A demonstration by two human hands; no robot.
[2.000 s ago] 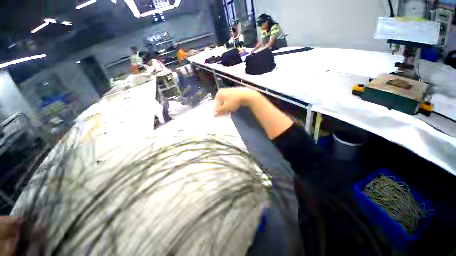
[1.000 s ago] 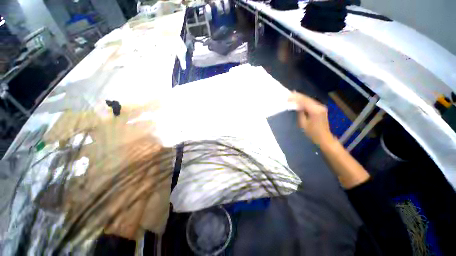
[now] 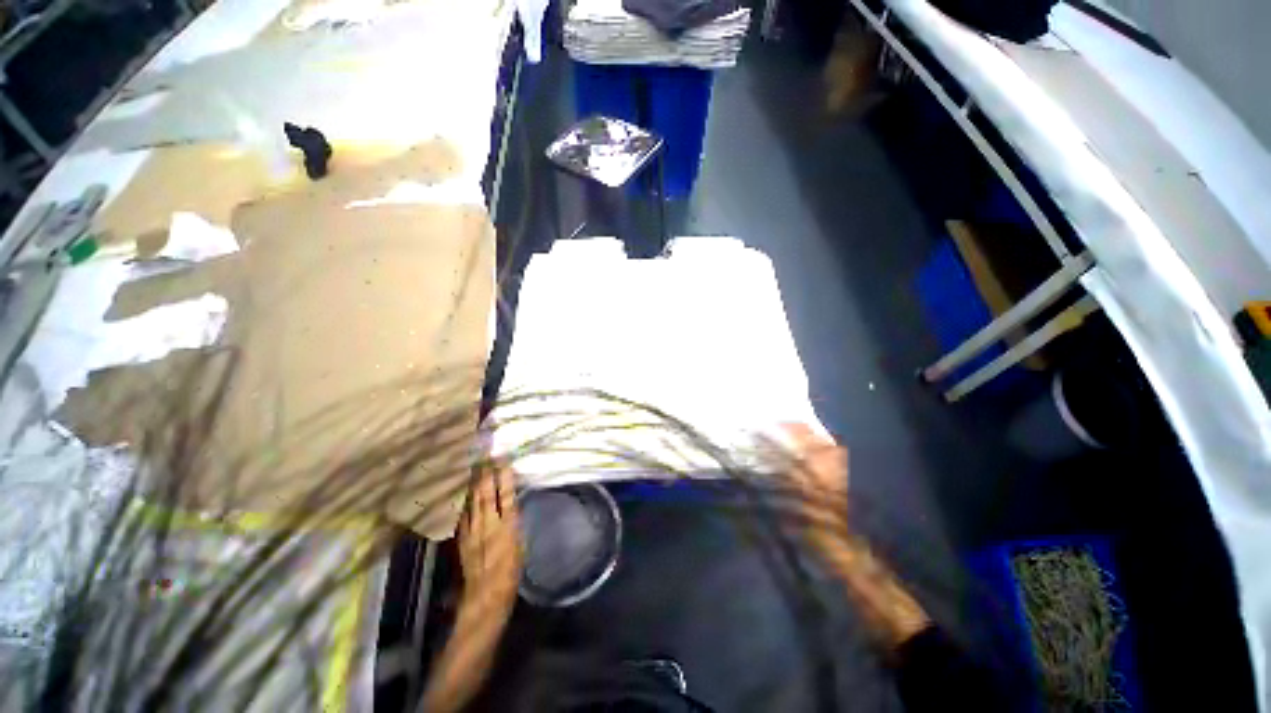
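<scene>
A stack of white cut panels (image 3: pixel 648 348) with notched far edges lies low beside the table, in the middle of the view. My left hand (image 3: pixel 488 522) is at the near left corner of the stack, fingers along its edge. My right hand (image 3: pixel 820 481) is at the near right corner, its fingers on the panel edge. Dark hair strands cross both hands and blur the finger detail. Whether the left fingers grip the panel or only touch it cannot be told.
The worktable on the left bears brown paper (image 3: pixel 363 307), a small black object (image 3: pixel 308 149) and yellow tape (image 3: pixel 342 634). A round container (image 3: pixel 569 543) is below the stack. A stool (image 3: pixel 604 149) stands beyond. A blue bin of strands (image 3: pixel 1066 627) is at lower right.
The white panel, earlier held out by my right hand, now lies squared on the stack. My right hand has come down and nearer. My left hand has come into view at the left corner.
</scene>
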